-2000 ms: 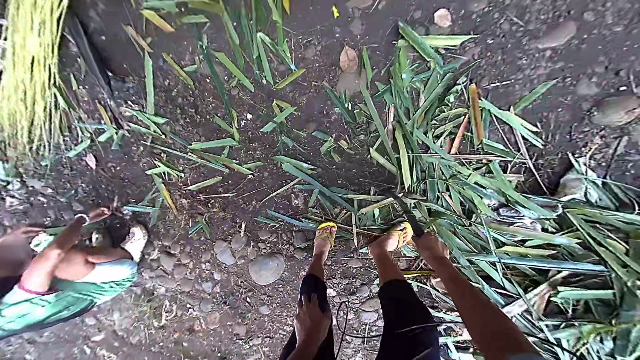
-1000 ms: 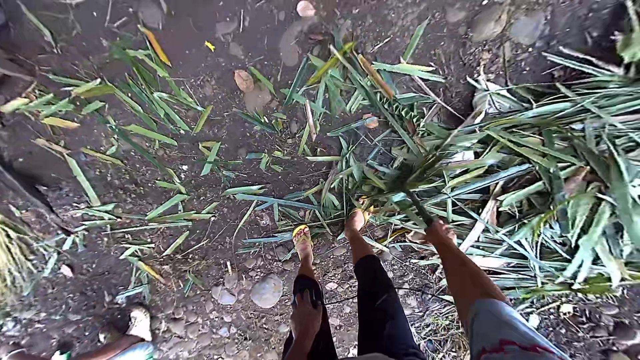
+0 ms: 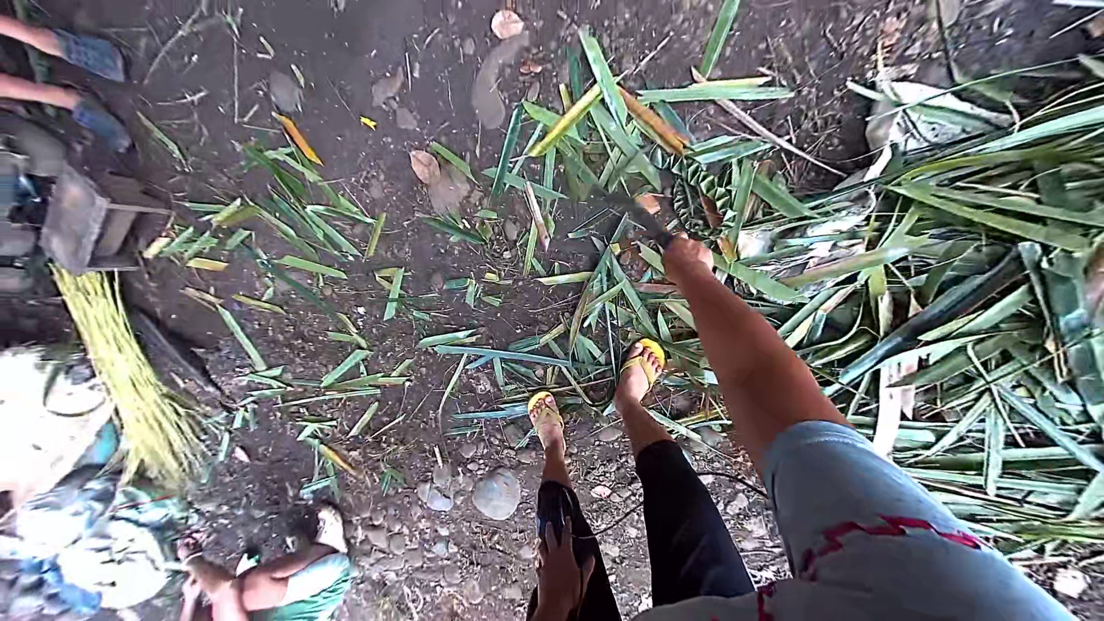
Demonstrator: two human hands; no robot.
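My right hand [image 3: 687,259] is closed around the handle of a dark, long-bladed knife [image 3: 642,220], its blade blurred and pointing to the upper left. Cut green leaf strips [image 3: 617,147] lie under and around the blade. Beside it is a braided-looking green leaf piece [image 3: 703,194]. Lower down, my left hand [image 3: 562,565] lies against my leg at a dark, glossy object [image 3: 554,509], with a thin black cable near it; whether the fingers grip the object is unclear. My feet, in yellow flip-flops [image 3: 647,352], stand at the edge of the strips.
A large heap of long green leaves [image 3: 992,345] fills the right side. Stones [image 3: 496,493] dot the soil near my feet. At left are a wooden box [image 3: 82,224], a bundle of yellow-green strands [image 3: 142,388], another person's feet [image 3: 99,86] and a person low down [image 3: 293,586].
My right hand, still on the knife, has moved up and farther out over the leaf strips, away from my feet. My left hand stays at my leg. The view has shifted.
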